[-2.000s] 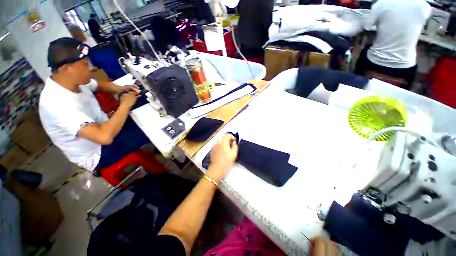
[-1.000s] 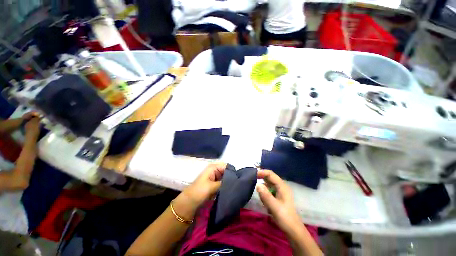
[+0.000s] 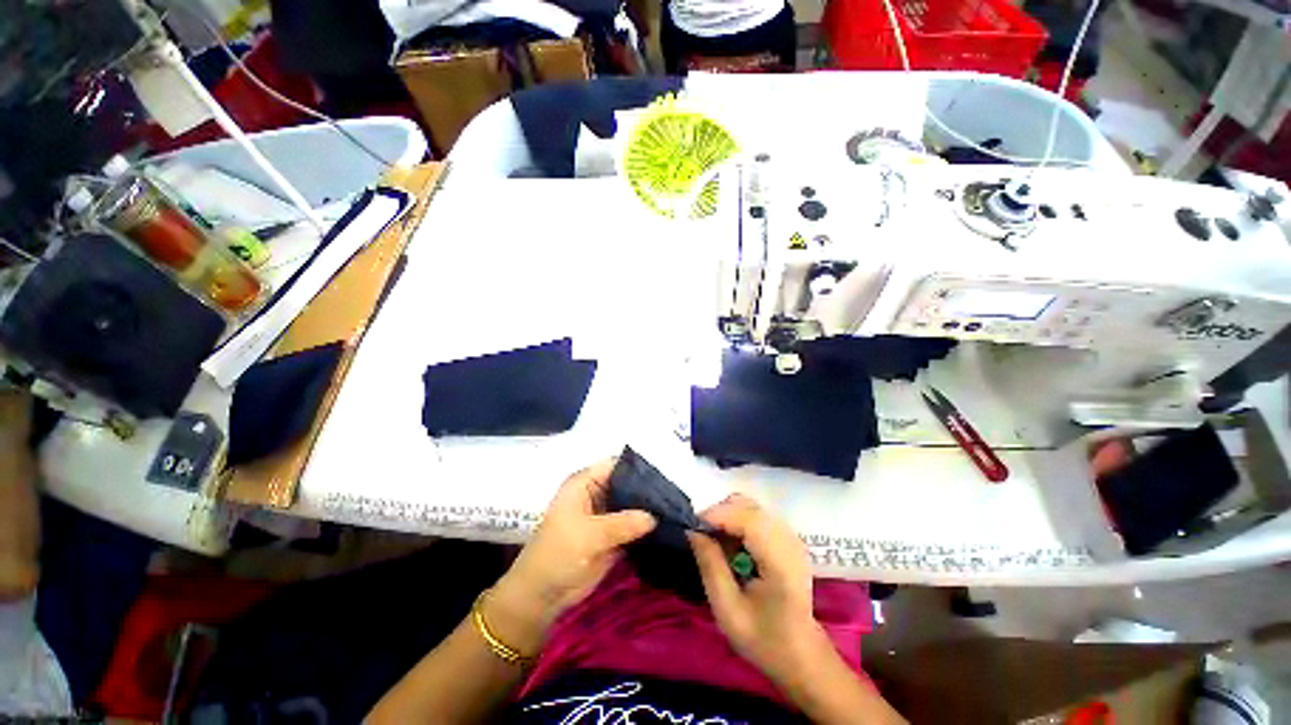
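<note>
A small dark cloth piece (image 3: 654, 496) is held between my two hands over my lap, at the table's front edge. My left hand (image 3: 578, 538) pinches its left side. My right hand (image 3: 762, 574) grips its right side; a small green thing shows at the fingers, and what it belongs to is mostly hidden. Flat dark pieces (image 3: 507, 388) lie mid-table, left of the machine. A dark bundle of cut pieces (image 3: 786, 414) lies under and in front of the needle area.
The white sewing machine (image 3: 1048, 269) stands right. Red-handled snips (image 3: 968, 436) lie right of the bundle. A phone (image 3: 1172, 489) is in a tray. A lime-green fan (image 3: 680, 156) stands behind. Left are cardboard (image 3: 269, 486), dark cloth (image 3: 288, 402), a bottle (image 3: 181, 244) and a black box (image 3: 106, 319).
The view has swung right towards the machine. My left hand came from the table's left side to the cloth. Both hands hold it, and its upper edge is now folded over.
</note>
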